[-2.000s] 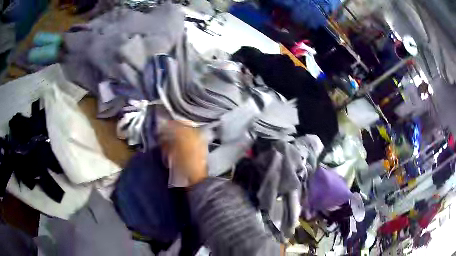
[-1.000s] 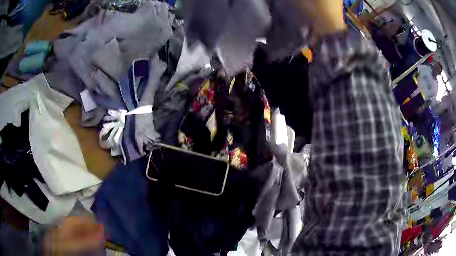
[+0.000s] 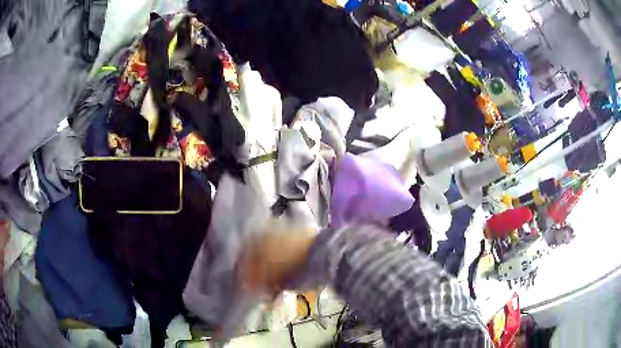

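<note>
My right hand [image 3: 276, 262] is blurred, reaching in from the lower right in a checked sleeve. It is at grey-lilac cloth [image 3: 221, 238] in the lower middle; blur hides whether the fingers grip it. My left hand is not seen. A tied bundle of pale grey pieces [image 3: 303, 160] lies above my right hand. A black phone with a light rim [image 3: 131, 185] lies left on dark cloth.
Black and floral cloth [image 3: 194, 102] lies above the phone, with navy cloth [image 3: 82, 262] below left. Purple cloth [image 3: 368, 187] lies right of the bundle. White thread cones [image 3: 446, 155] and a white machine [image 3: 538, 262] stand at right.
The view has swung right, so the phone and floral cloth sit further left. My right hand has come down from the top to the lower middle. The hand at lower left is gone from view.
</note>
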